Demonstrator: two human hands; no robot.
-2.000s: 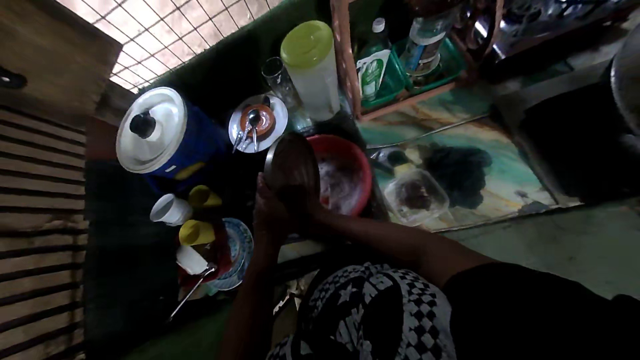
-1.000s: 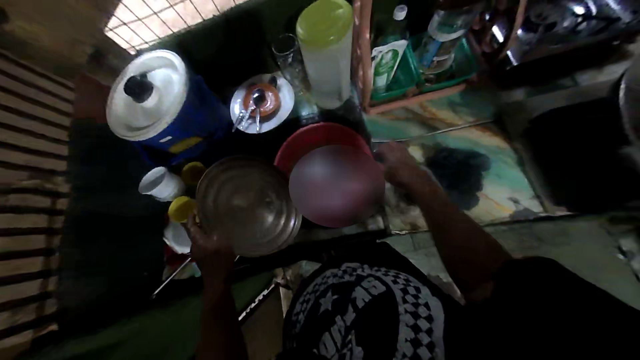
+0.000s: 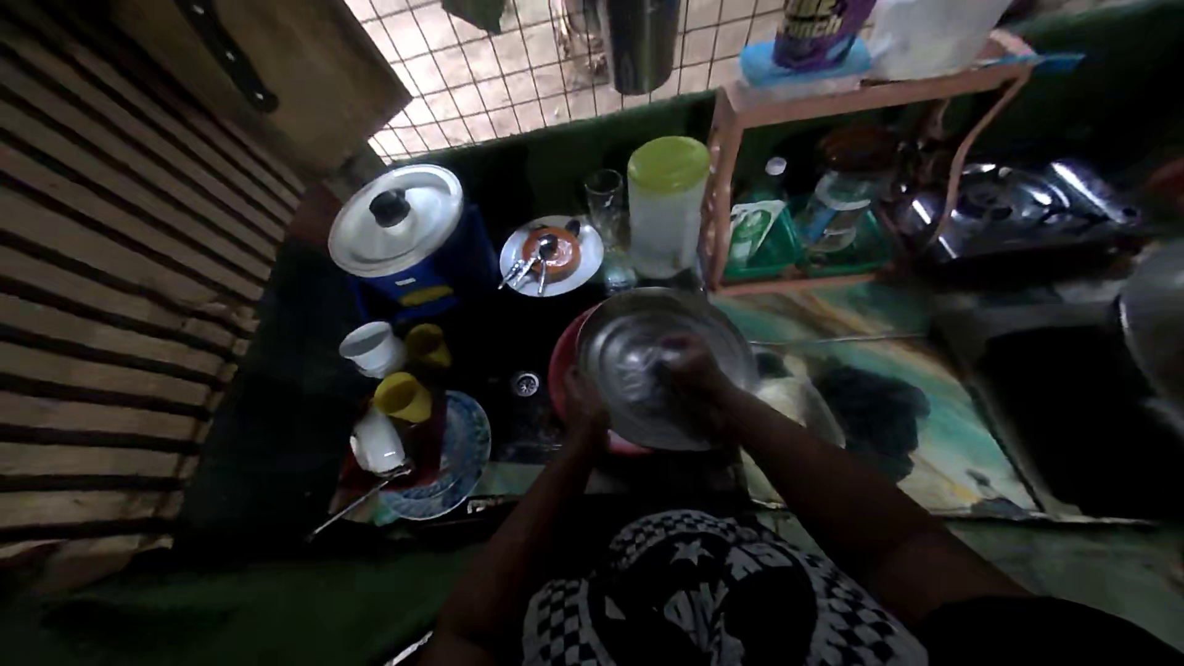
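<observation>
A round metal lid or shallow pan (image 3: 624, 319) is tilted over a red basin (image 3: 562, 370), hiding most of it. My left hand (image 3: 585, 402) grips its left edge. My right hand (image 3: 694, 370) lies blurred on its surface; whether it holds a scrubber I cannot tell. Left of the basin a metal sink drain (image 3: 525, 384) shows. Farther left are a white cup (image 3: 372, 349), yellow cups (image 3: 403, 397) and a blue patterned plate (image 3: 467, 453).
Behind stand a blue container with a metal lid (image 3: 398, 222), a white plate with spoons (image 3: 583, 264), a drinking glass (image 3: 606, 199) and a green-lidded pitcher (image 3: 668, 208). A pinkish rack (image 3: 805, 109) and gas stove (image 3: 1027, 203) are at the right.
The round metal piece has moved from left of the red basin to above it. My right hand has left the basin's right side and is on the metal surface. The view has shifted.
</observation>
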